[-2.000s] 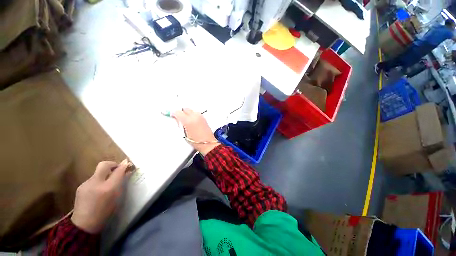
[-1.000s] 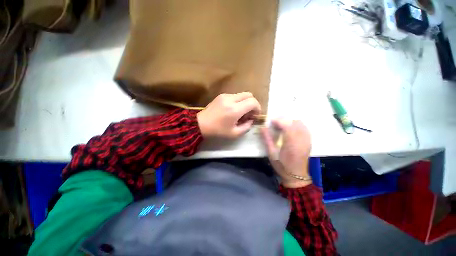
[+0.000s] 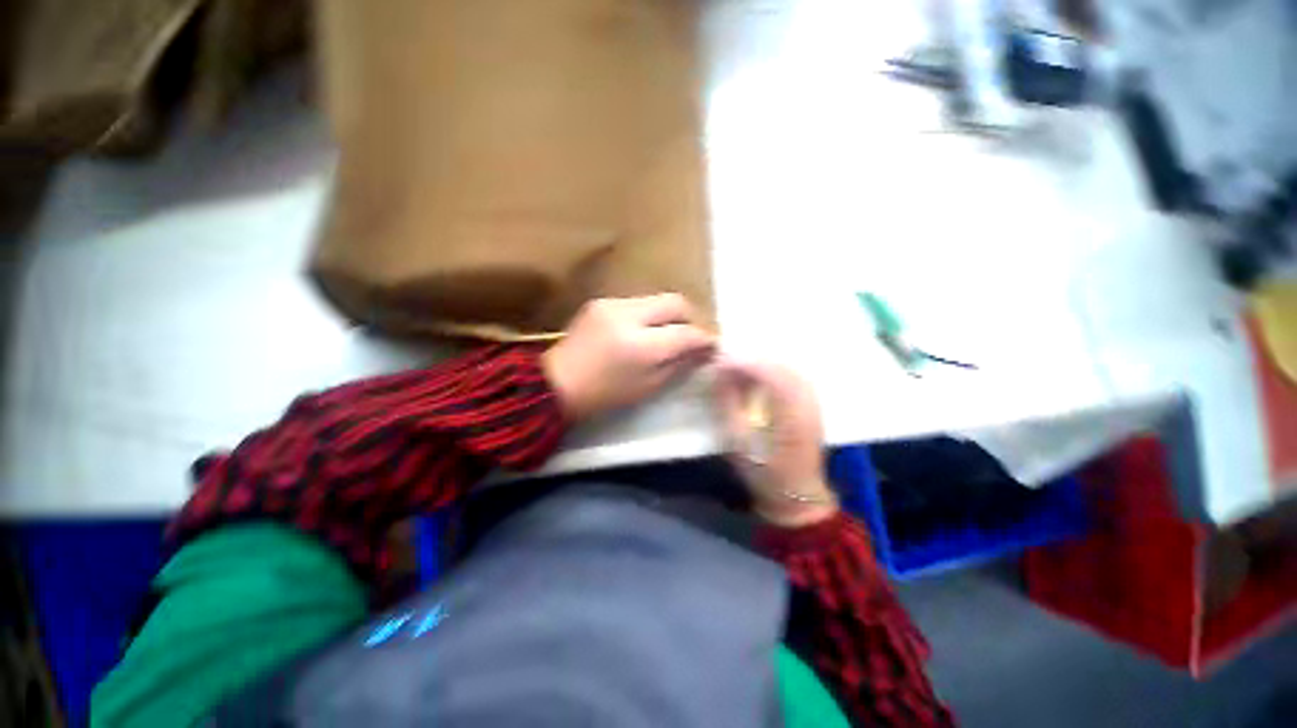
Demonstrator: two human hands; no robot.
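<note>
The tan-brown bag body point(image 3: 512, 157) lies on the white table point(image 3: 825, 171), its near edge with a pale binding strip point(image 3: 498, 333) towards me. My left hand point(image 3: 633, 351) is closed on the bag's near right corner; the corner is hidden by the fingers. My right hand point(image 3: 771, 427) is just to the right, fingertips by that corner, curled round the yellow-handled tool point(image 3: 757, 413). The tool shows only as a pale yellow blur and its tip cannot be made out. The green-handled awl point(image 3: 889, 330) lies on the table to the right. The picture is blurred.
Brown stacked bag pieces point(image 3: 86, 71) lie at the back left. A dark box-like device point(image 3: 1050, 68) stands at the back right. A blue bin point(image 3: 981, 548) and a red crate point(image 3: 1124, 555) are below the table's right front edge. Blue also shows below the left edge.
Since one second ago the view has shifted, so the bag and hands appear slightly further left. Both hands stay at the bag corner. Two seconds ago my right hand was at the green-handled awl.
</note>
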